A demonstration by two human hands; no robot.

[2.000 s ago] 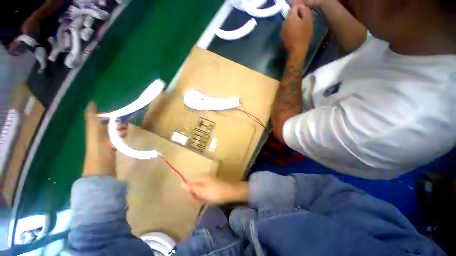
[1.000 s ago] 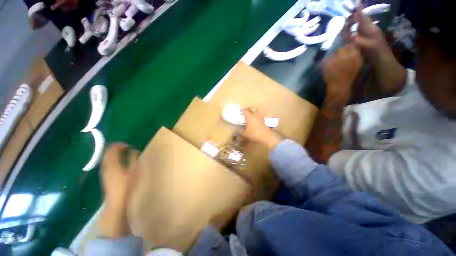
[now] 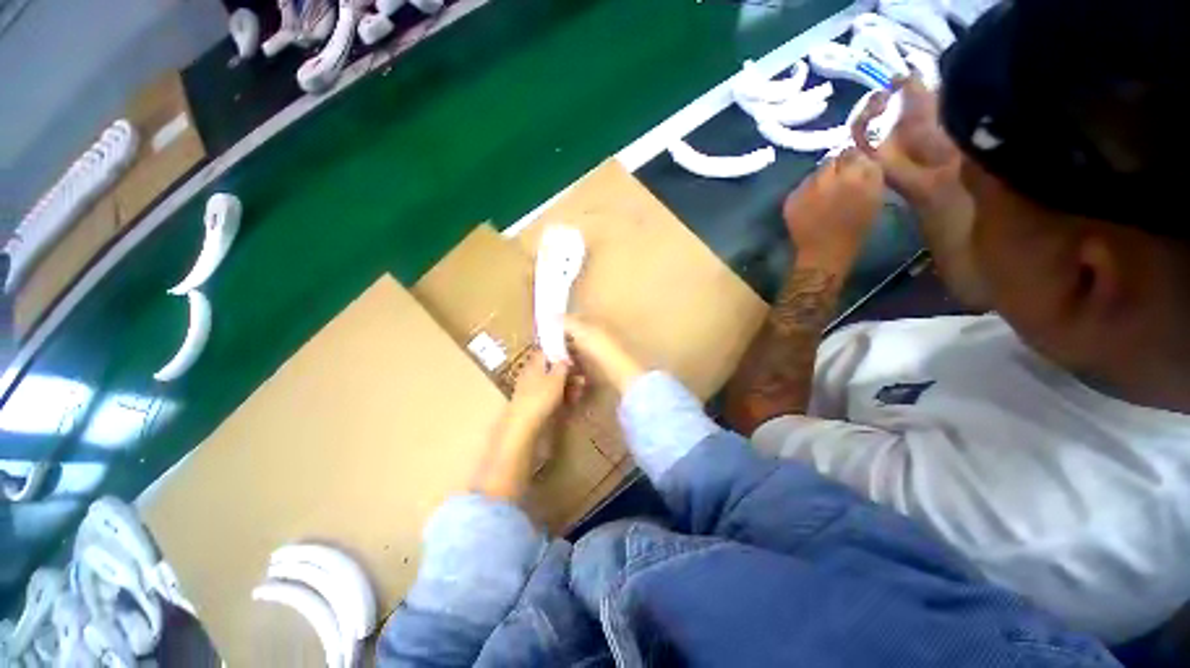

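A white spoon-shaped housing (image 3: pixel 559 281) stands out over the cardboard sheet (image 3: pixel 666 281), wide rounded end away from me, narrow neck toward me. My right hand (image 3: pixel 603 352) holds its neck from the right. My left hand (image 3: pixel 538 398) is at the same narrow end, with fingertips close together. Whether the left fingers grip the housing or its wires is too small to tell. Two white arcs (image 3: pixel 326 587) lie stacked on the nearer cardboard sheet at the bottom.
The green conveyor belt (image 3: pixel 352 196) carries a joined housing pair (image 3: pixel 212 248). A housing pile (image 3: pixel 111 594) is at lower left. A cardboard tray (image 3: pixel 144 163) holds a row of parts. A co-worker (image 3: pixel 992 431) works at right beside white arcs (image 3: pixel 720 159).
The housing has been lifted and turned, neck toward me. My left hand has moved from the belt side to its neck. The joined pair on the belt appears further left as the view shifts.
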